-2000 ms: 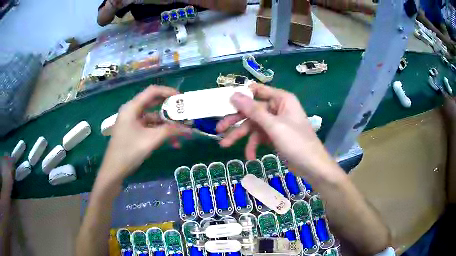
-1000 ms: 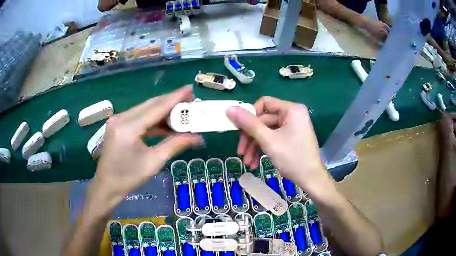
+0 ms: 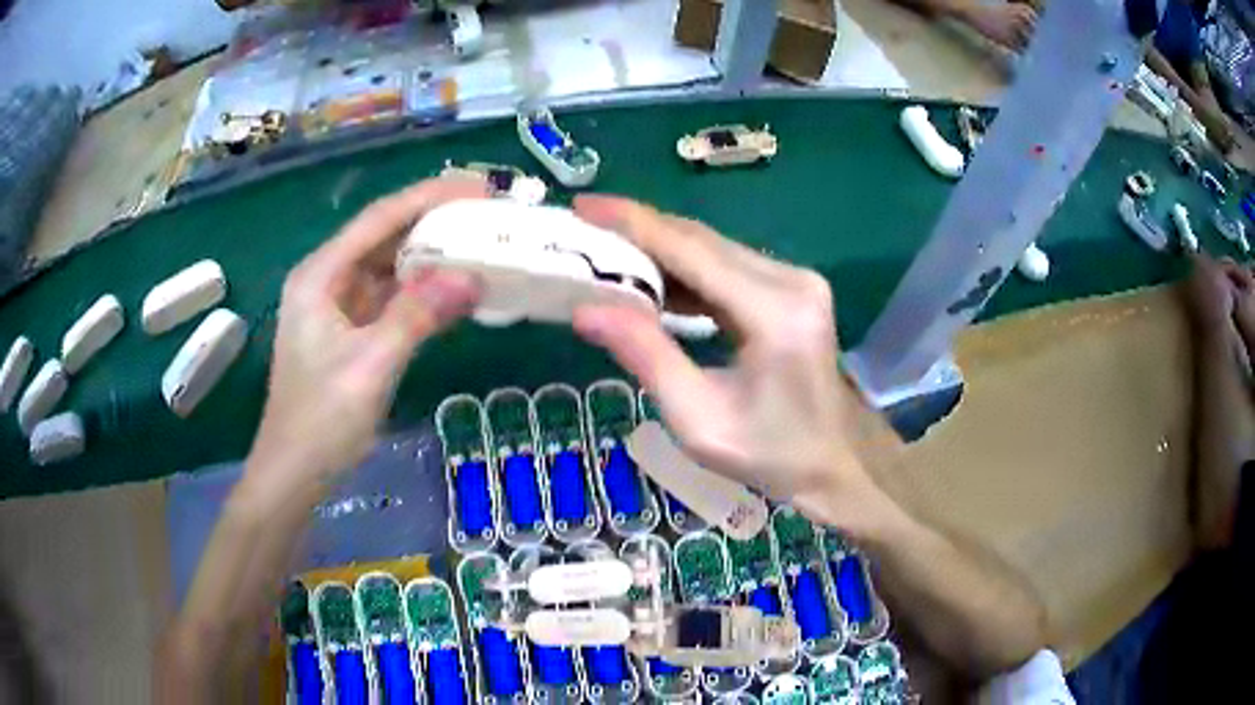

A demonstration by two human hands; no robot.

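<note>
My left hand (image 3: 351, 324) and my right hand (image 3: 730, 344) hold a white assembled housing (image 3: 516, 262) between them, above the green belt. It is turned edge-on, with a dark gap along its seam at the right end. Below lie rows of half-assembled units (image 3: 567, 468) with green boards and blue batteries. An upper housing (image 3: 695, 479) lies slanted across the back row. Two white inserts (image 3: 578, 580) and a beige bracket (image 3: 709, 631) with a dark window lie on the units.
Several closed white units (image 3: 183, 295) stand on the green conveyor belt (image 3: 853, 179) at left. Brackets and an open unit (image 3: 558, 149) lie farther back on it. A pale metal post (image 3: 984, 207) stands at right. Another person's arm (image 3: 1218, 400) is at the right edge.
Both hands have tilted the housing from its printed face to its side edge, and my left hand now grips its left end. Parts on the belt have shifted left in view.
</note>
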